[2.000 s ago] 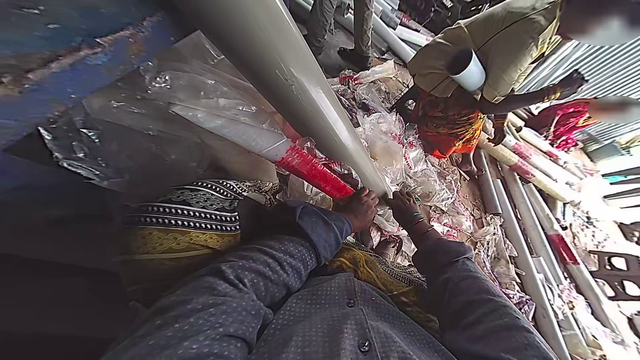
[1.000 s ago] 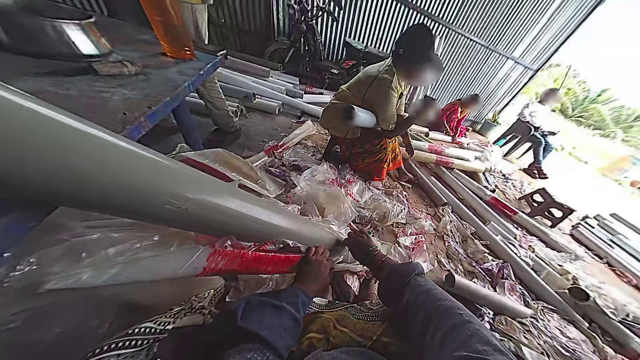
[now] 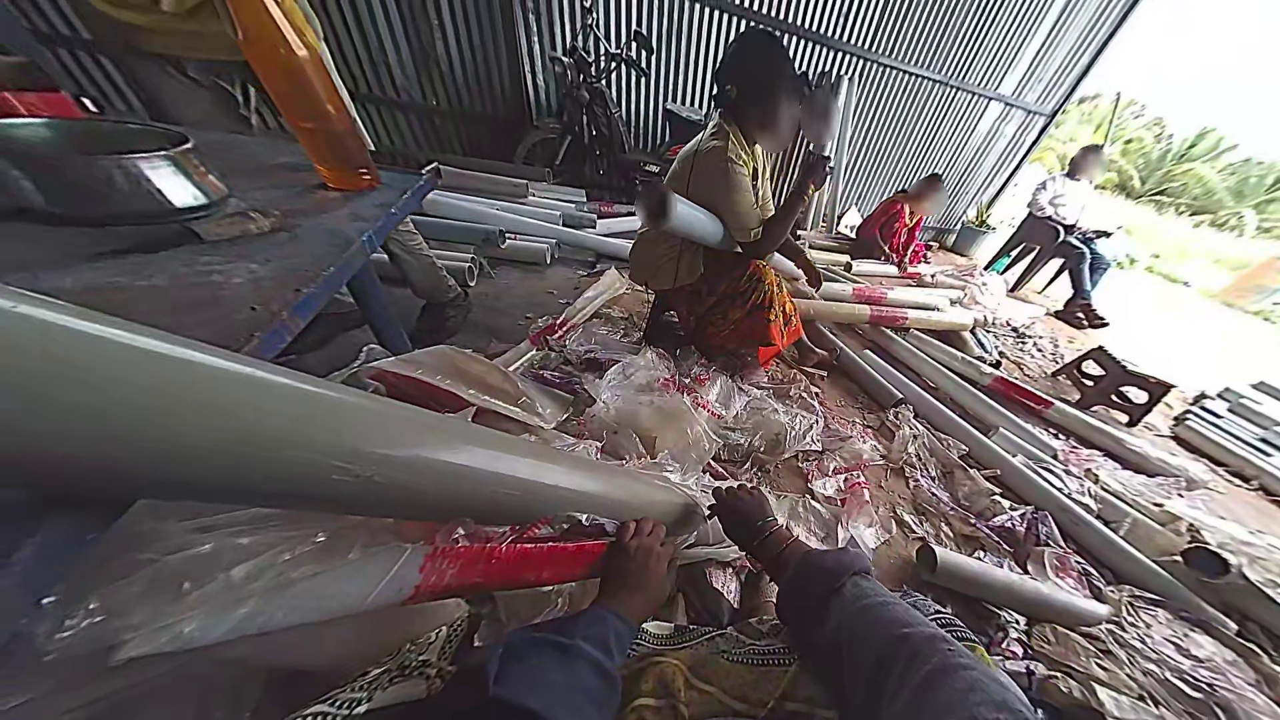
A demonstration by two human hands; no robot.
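Note:
A large grey plastic pipe (image 3: 330,430) slants from the left edge down to my hands. Below it lies a pipe wrapped in clear plastic film with a red printed band (image 3: 510,568). My left hand (image 3: 640,568) rests on the right end of the red band, just under the tip of the grey pipe; its fingers are partly hidden, and I cannot tell whether it grips. My right hand (image 3: 745,518) is at the end of the grey pipe, fingers bent. Whether it holds film or the pipe's rim cannot be told.
Crumpled plastic film (image 3: 660,410) covers the ground ahead. A short grey pipe (image 3: 1010,585) and long pipes (image 3: 1050,500) lie at right. A blue-edged table (image 3: 300,318) with a metal pot (image 3: 110,175) stands at left. A person (image 3: 730,210) sits ahead holding a pipe; others sit farther back.
The view has swung up and levelled, bringing in the table and the people farther back. Both hands stay close to the end of the grey pipe.

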